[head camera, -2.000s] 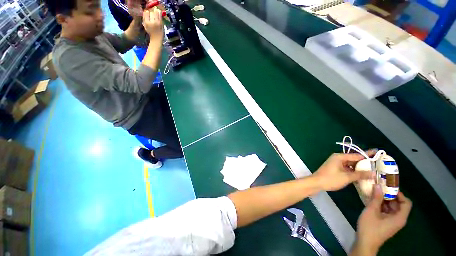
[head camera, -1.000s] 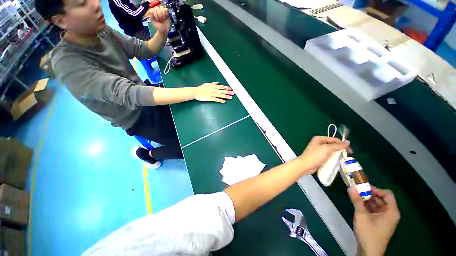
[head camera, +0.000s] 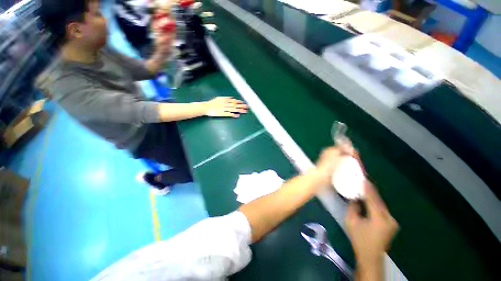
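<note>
A cream-white handheld unit is held up over the dark green belt, blurred by motion. A loop stands up from its far end. My left hand grips the unit at its loop end. My right hand grips it at the near end. The printed piece cannot be made out now. A silver adjustable wrench lies on the green bench top below my left forearm. White slips lie in a fanned stack beyond that forearm.
A pale metal rail runs between bench and belt. A white compartment tray sits on the far ledge. A seated worker at the left rests a hand on the bench, beside black fixtures with red handles.
Both hands have moved left with the unit, which has turned so its plain white face shows. The whole view has shifted slightly. The neighbouring worker's hand came onto the bench earlier and stays there.
</note>
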